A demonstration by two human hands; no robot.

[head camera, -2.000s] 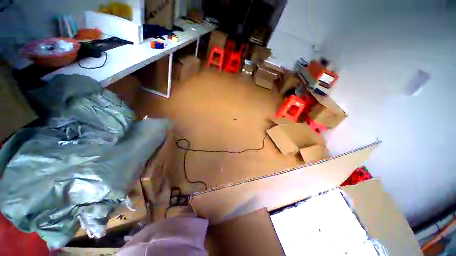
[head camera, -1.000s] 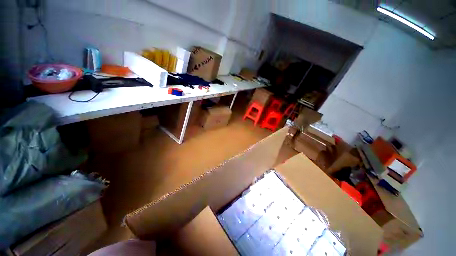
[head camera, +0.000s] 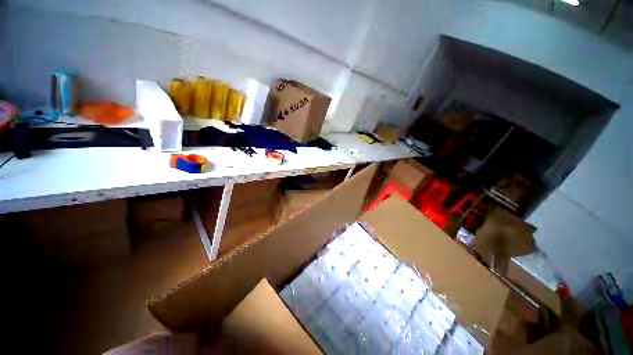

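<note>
An open brown carton [head camera: 437, 256] is right in front of me at the bottom of the view, tilted in the picture, with its flaps standing up and outward. Tight rows of small white to silver-grey packs [head camera: 368, 298] fill it, with shiny clear film along their edge. A pale pink sleeve or cloth [head camera: 156, 344] shows at the bottom edge, left of the carton. Neither of my hands is in the picture; the carton's lower part is cut off by the frame's edge.
A long white bench [head camera: 90, 173] runs along the wall, bearing tape rolls [head camera: 189, 163], yellow rolls [head camera: 208, 99], dark cloth [head camera: 260, 135] and a closed carton [head camera: 300, 111]. Red stools [head camera: 434, 201] stand beyond my carton. More cartons [head camera: 531, 277] are piled at the right. Cartons sit under the bench.
The view has swung left and up and come nearer to the bench, with the carton staying in front of me. The grey-green sheeted pile has left the picture at the left.
</note>
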